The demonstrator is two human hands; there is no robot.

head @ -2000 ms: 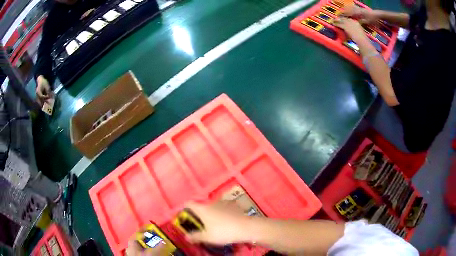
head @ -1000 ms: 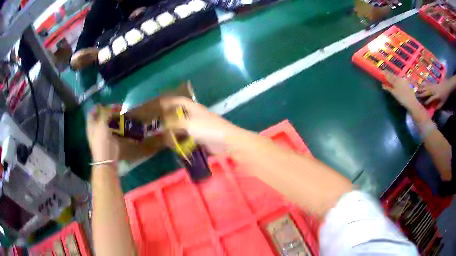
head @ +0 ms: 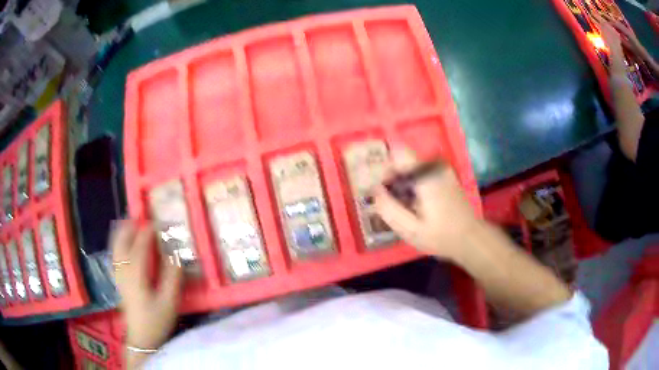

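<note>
A red tray (head: pixel 282 152) lies in front of me on the green bench. Several open-backed phones lie face down in its near row, such as the one in the middle (head: pixel 302 206); the far row's pockets are empty. My right hand (head: pixel 433 209) holds a dark marker pen (head: pixel 423 173) like a pencil over the phone back (head: pixel 370 188) towards the right; the pen tip is blurred. My left hand (head: pixel 148 278) rests at the tray's near left corner by the leftmost phone back (head: pixel 172 224), fingers spread, with nothing visible in it.
A second red tray with phone backs (head: pixel 65 238) lies at the left. A black smartphone (head: pixel 97 191) lies between the trays. At the right, another worker's hand (head: pixel 613 43) is over a red tray. Stacked handsets (head: pixel 549 231) sit below bench level at right.
Both hands have moved from the carton back to the red tray. The handsets they held are gone from them, and my right hand now holds a pen. The view has turned down; the carton is out of view.
</note>
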